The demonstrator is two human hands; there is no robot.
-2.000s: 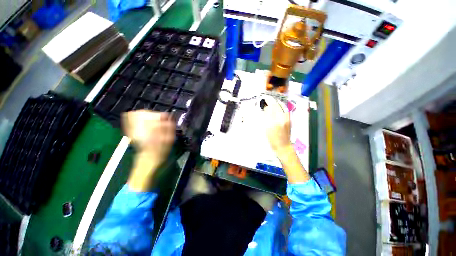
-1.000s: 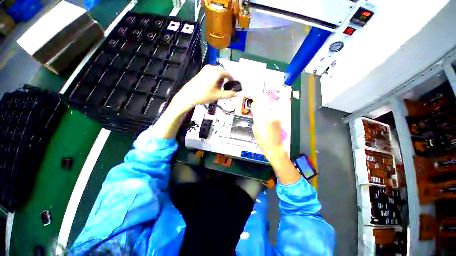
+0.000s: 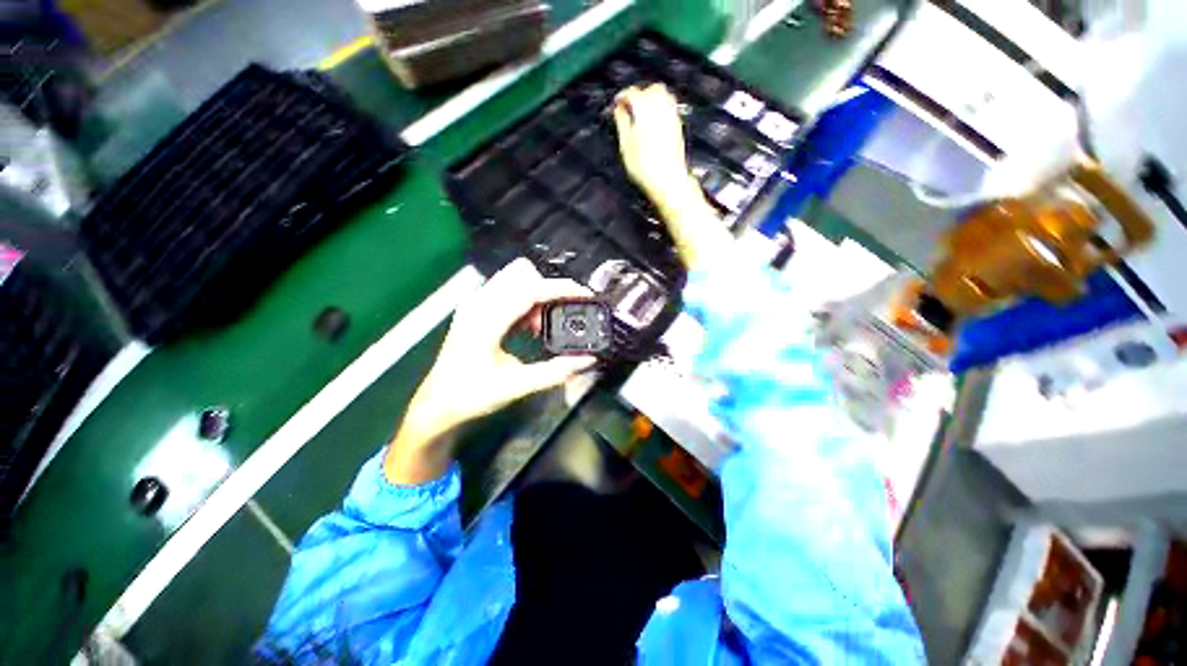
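My left hand (image 3: 482, 358) holds a small black square housing (image 3: 577, 327) between thumb and fingers, its face with a round centre turned up, near the tray's front corner. My right hand (image 3: 654, 130) is over the far part of the black blister tray (image 3: 527, 189), fingertips bent down at the pockets. Whether it grips a part cannot be told. White square insert parts (image 3: 743, 106) sit in pockets right of this hand. My right sleeve hides part of the white base plate (image 3: 927, 403).
The orange-gold press head (image 3: 1022, 247) is at right, blurred. Another tray stack (image 3: 241, 195) stands left on the green belt (image 3: 378, 267). Loose black housings (image 3: 215, 423) lie on the belt. Cardboard (image 3: 462, 39) is at the top, and a white panel housing (image 3: 1080, 423) at right.
The view has turned left. My left hand has moved from the press area towards the tray's front corner with a black housing. My right hand has moved from the base plate to the tray.
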